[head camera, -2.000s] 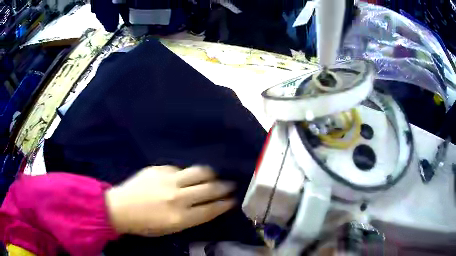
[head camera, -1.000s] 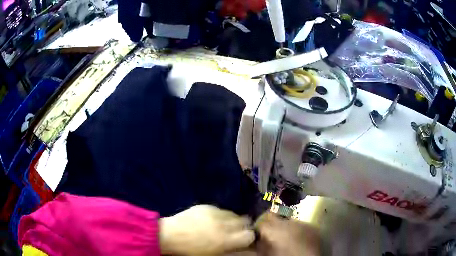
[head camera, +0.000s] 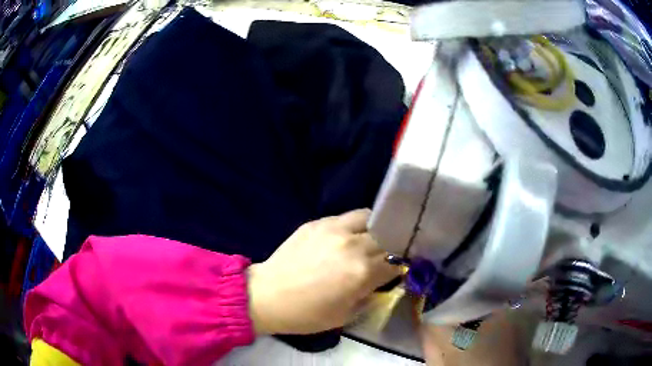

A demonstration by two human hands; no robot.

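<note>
A large dark navy cloth [head camera: 214,136] lies over the white table left of the machine head. My left hand [head camera: 322,275], in a pink sleeve, rests on the cloth's near right part beside the needle area; its fingertips are partly behind the machine head. My right hand [head camera: 472,343] is at the bottom edge, mostly hidden behind the machine and cut off by the frame. The white sewing machine head [head camera: 422,171] stands over the right side. The needle area is lit yellow and partly hidden.
The machine's round top ring [head camera: 615,107] holds a yellow coil [head camera: 540,75]. A ribbed silver knob [head camera: 555,336] sits on the head's front. The worn table edge [head camera: 78,107] runs along the left, with blue items beyond it. Clear plastic shows at the upper right.
The view has moved closer to the machine head. My left hand is still by the needle area; my right hand, clearer a second ago, is now largely behind the head. The cloth shows two overlapping parts.
</note>
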